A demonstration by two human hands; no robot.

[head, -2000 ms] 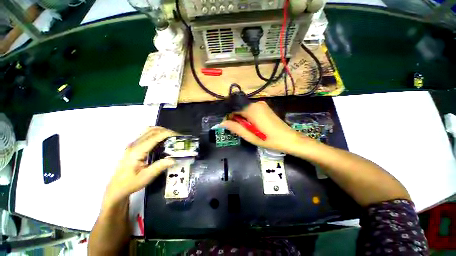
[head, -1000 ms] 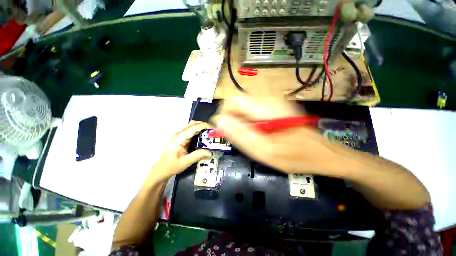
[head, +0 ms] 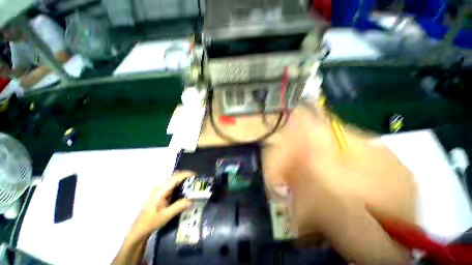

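Observation:
My left hand (head: 158, 209) holds a small circuit board (head: 197, 186) with white edges and a yellowish part, at the top of the left white socket strip (head: 189, 223) on the black panel (head: 220, 227). My right hand (head: 321, 171) is large and strongly blurred over the panel's right side. A blurred red pen-shaped tool (head: 414, 235) shows at the lower right by this hand; I cannot tell how it is held. The right socket strip (head: 281, 220) is partly covered by my right hand. A small green board (head: 239, 180) lies on the panel.
Beige instruments (head: 243, 70) with black and red leads stand behind on a wooden board (head: 215, 135) with a small red piece (head: 226, 119). A phone (head: 65, 198) lies on the left white sheet. Small black-yellow units (head: 396, 123) lie on the green belt. A person's arm shows at upper left.
The view has tilted up. My right hand has moved from the circuit board to the right, nearer the camera, and the red tool now shows at lower right. My left hand stays at the board.

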